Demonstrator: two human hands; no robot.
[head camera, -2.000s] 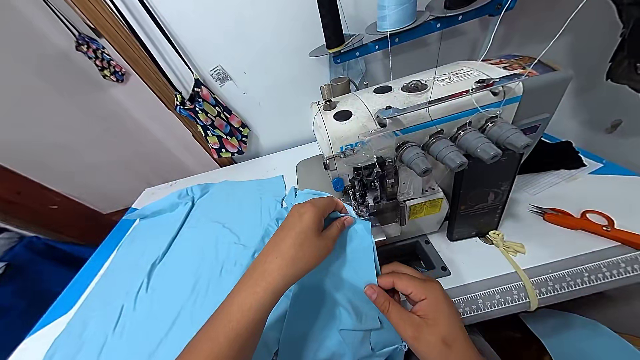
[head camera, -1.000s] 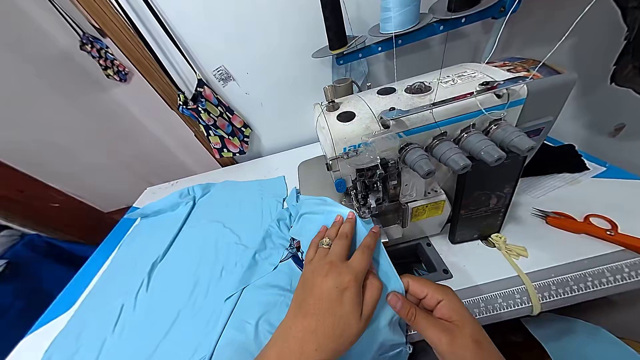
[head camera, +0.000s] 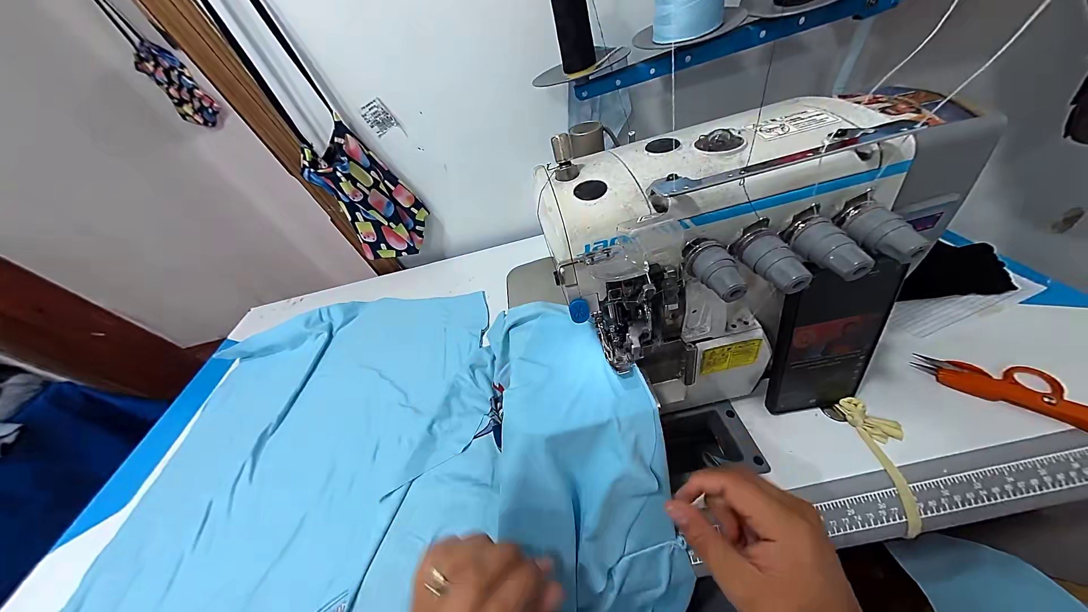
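Observation:
Light blue fabric (head camera: 340, 425) spreads over the table, its right part lying under the presser foot area of a white overlock sewing machine (head camera: 765, 178). At the bottom centre, my left hand (head camera: 484, 578), with a ring on one finger, is blurred over the fabric, fingers curled; whether it grips any cloth cannot be told. My right hand (head camera: 756, 535) is beside the fabric's right edge, below the machine, thumb and forefinger close to each other. The fingertips are near the cloth edge, and a hold on it cannot be made out. A small dark patterned bit shows between the fabric layers.
Orange-handled thread snips (head camera: 1003, 391) lie at the right. A dark phone (head camera: 833, 340) leans against the machine. A yellow band (head camera: 892, 476) is tied around the ruler-marked table edge (head camera: 952, 493). Black cloth (head camera: 965, 272) sits behind. Thread cones (head camera: 688, 19) stand above; patterned garments (head camera: 370, 195) hang left.
My left hand has moved from the cloth near the presser foot down to the bottom of the view. My right hand has come away from the fabric edge it was touching.

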